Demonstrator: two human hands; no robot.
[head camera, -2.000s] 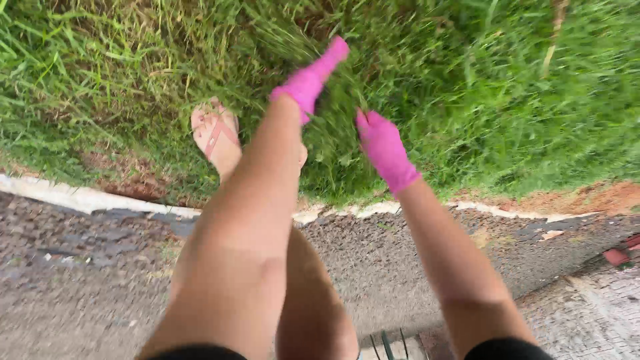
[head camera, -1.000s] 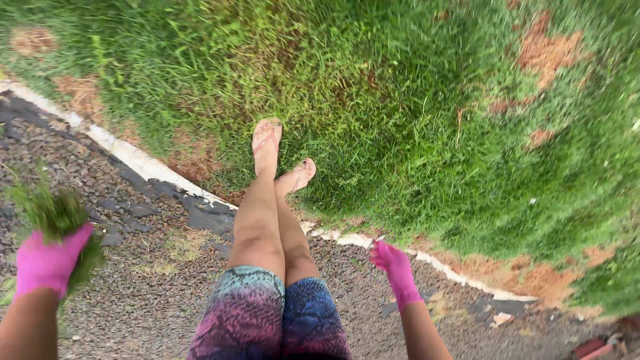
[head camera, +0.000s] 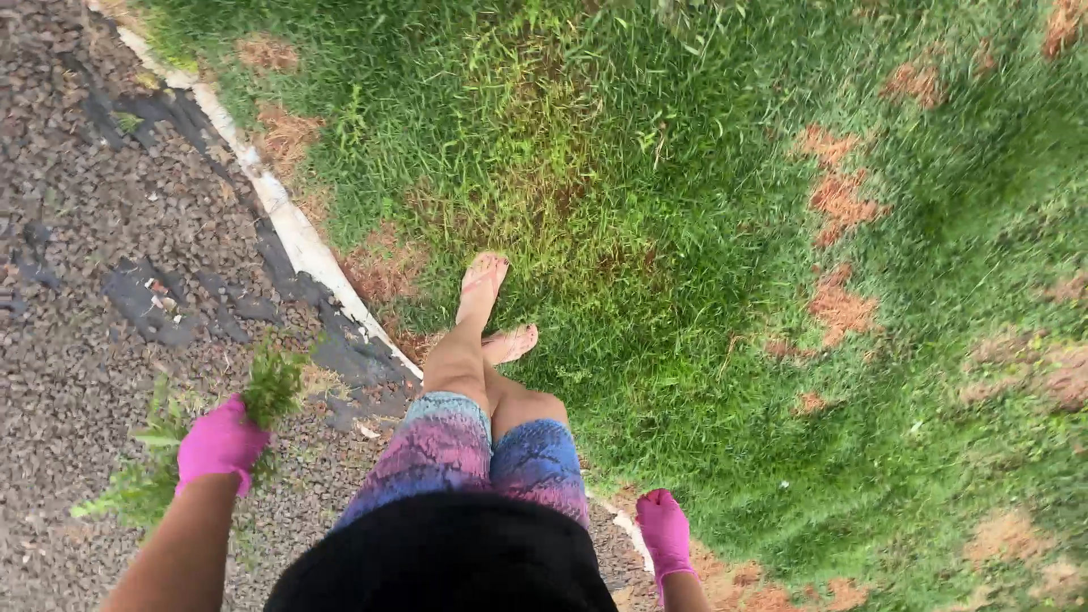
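My left hand (head camera: 223, 444), in a pink glove, is closed around a bunch of pulled green weeds (head camera: 276, 382) at the lower left, above the gravel. Leafy stems stick out on both sides of the fist. Low on the right, my right hand (head camera: 663, 531), also in a pink glove, has its fingers curled in above the lawn's edge. Whether something small lies inside it cannot be seen. Between the hands are my legs in patterned shorts (head camera: 442, 433), with my feet in flip-flops on the grass (head camera: 646, 280).
A pale curved edging strip (head camera: 297, 234) separates the grass from gravel (head camera: 76, 357) on the left. Dark ground sheeting (head camera: 144, 302) shows through the stones, with small litter on it. Dry brown patches (head camera: 841, 306) mark the lawn.
Two seconds ago both hands were down in the grass. My left hand has moved away to the left, over the gravel, with the weeds in it. The view has shifted and turned.
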